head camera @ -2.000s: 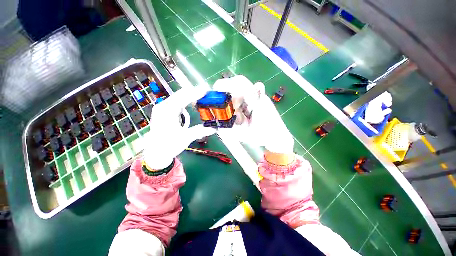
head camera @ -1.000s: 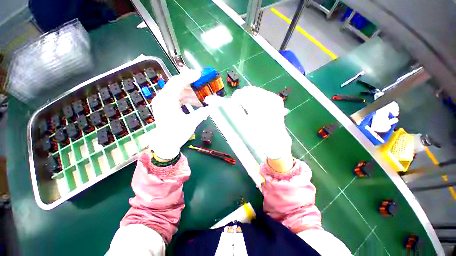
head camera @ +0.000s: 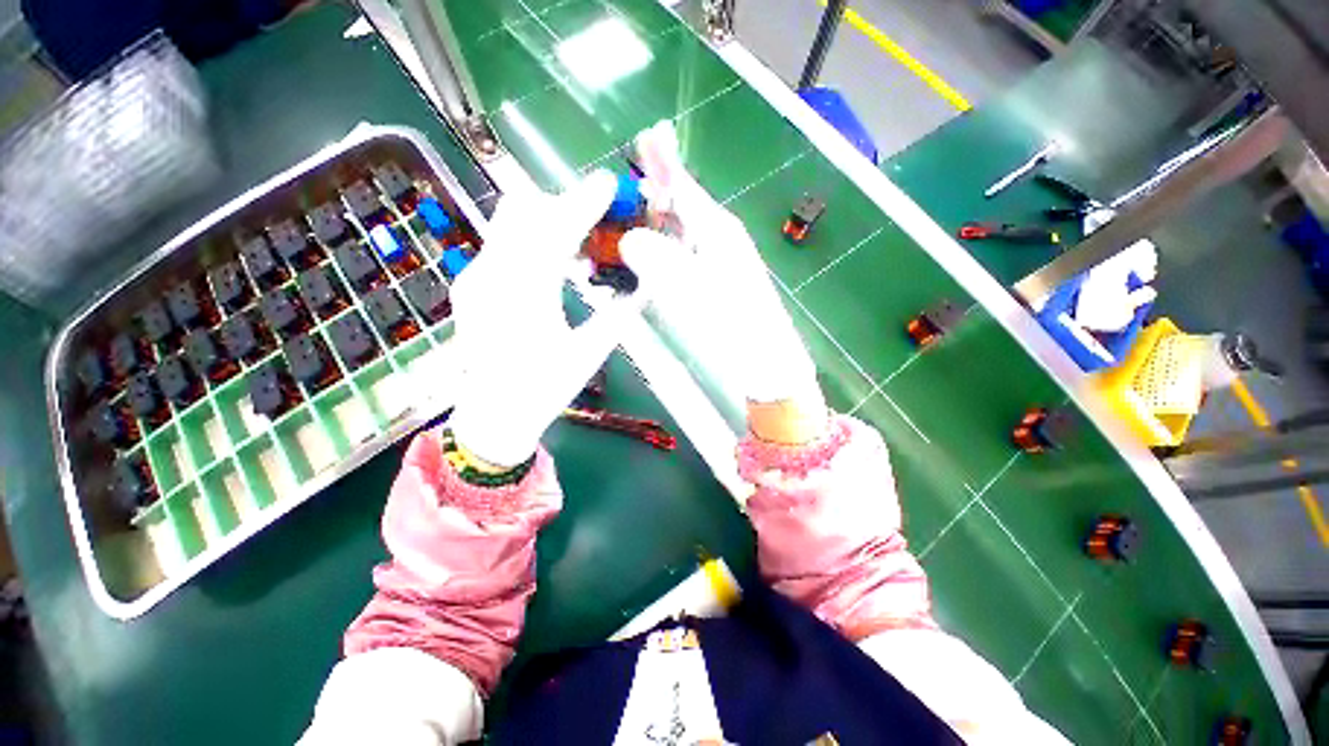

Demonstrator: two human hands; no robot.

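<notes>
A coil component (head camera: 612, 242) with a blue top, copper-orange winding and black base is held up between my two white-gloved hands, above the strip between bench and belt. My left hand (head camera: 528, 299) grips its left side with thumb and fingers. My right hand (head camera: 710, 292) is at its right side, fingers pointing up; its fingers partly cover the component. The metal-rimmed parts tray (head camera: 91, 547) stands to the left, with rows of black-topped components and a few blue ones in its green grid cells. Its front cells show no parts.
The green conveyor belt (head camera: 904, 394) carries several spaced components on the right. A red-handled tool (head camera: 624, 426) lies below my hands. Clear plastic trays (head camera: 124, 175) are behind the metal tray. A blue bin (head camera: 1086, 328) and yellow basket (head camera: 1159, 386) are beyond the belt.
The component has been turned between my hands, and my right fingers have come up to its right side. The components on the belt have shifted along it. The view has moved slightly.
</notes>
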